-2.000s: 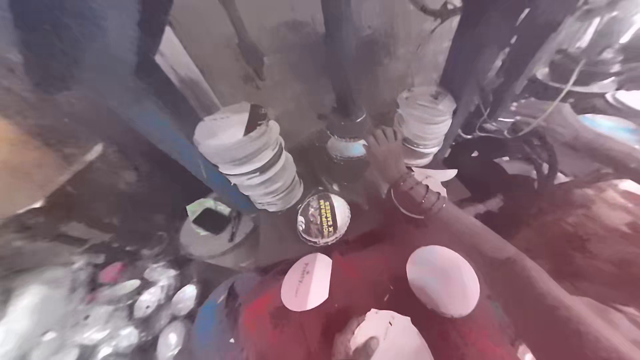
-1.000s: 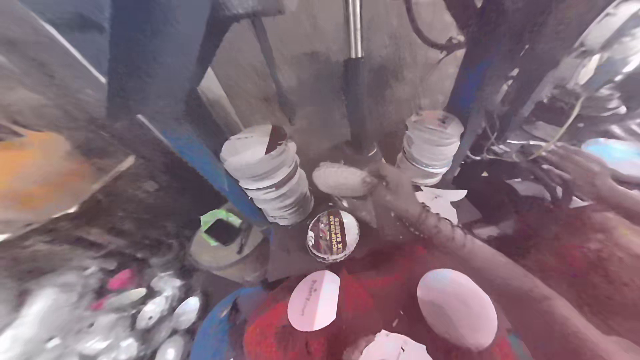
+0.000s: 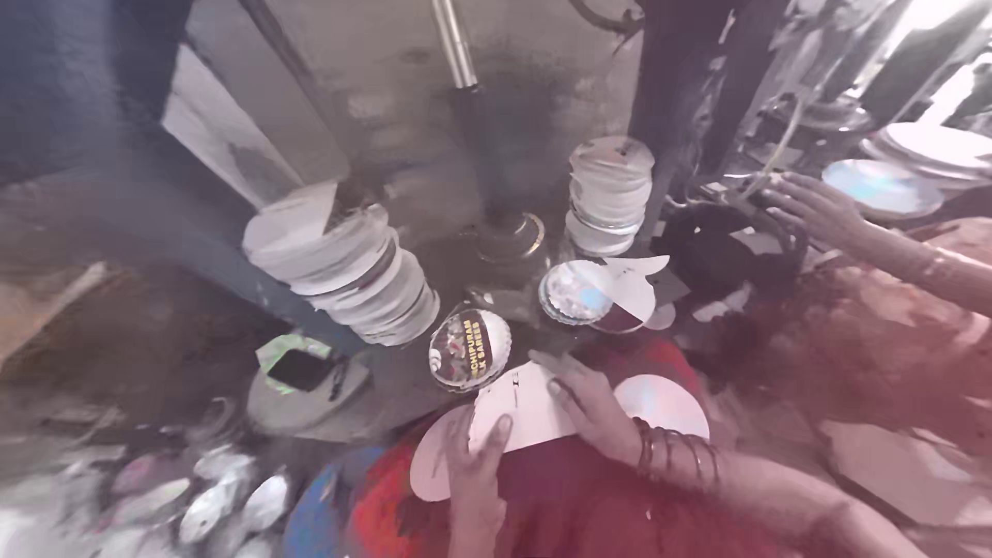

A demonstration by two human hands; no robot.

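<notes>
Both my hands are on a pale paper disc (image 3: 523, 407) above my red-clad lap. My left hand (image 3: 477, 465) grips its lower left edge between thumb and fingers. My right hand (image 3: 593, 407), with bangles at the wrist, lies along its right edge, fingers fairly straight. One pale round sheet (image 3: 432, 461) rests on the lap to the left, another (image 3: 663, 407) to the right. Just beyond my hands is a printed round piece with a scalloped rim (image 3: 469, 349). A shiny silvery disc with a scalloped rim (image 3: 576, 292) lies farther off, beside cut paper pieces (image 3: 632, 287).
A tall stack of discs (image 3: 349, 263) stands at left, another (image 3: 610, 194) beyond the silvery disc. Between them is a dark upright press-like post (image 3: 496, 155). A phone-like dark object (image 3: 298, 370) lies at left. Another person's hand (image 3: 814, 205) reaches in at right near silvery plates (image 3: 883, 186).
My right hand has come back from beside the post to the paper on my lap. The silvery disc now shows beside the cut paper. The other person's hand has moved farther into view.
</notes>
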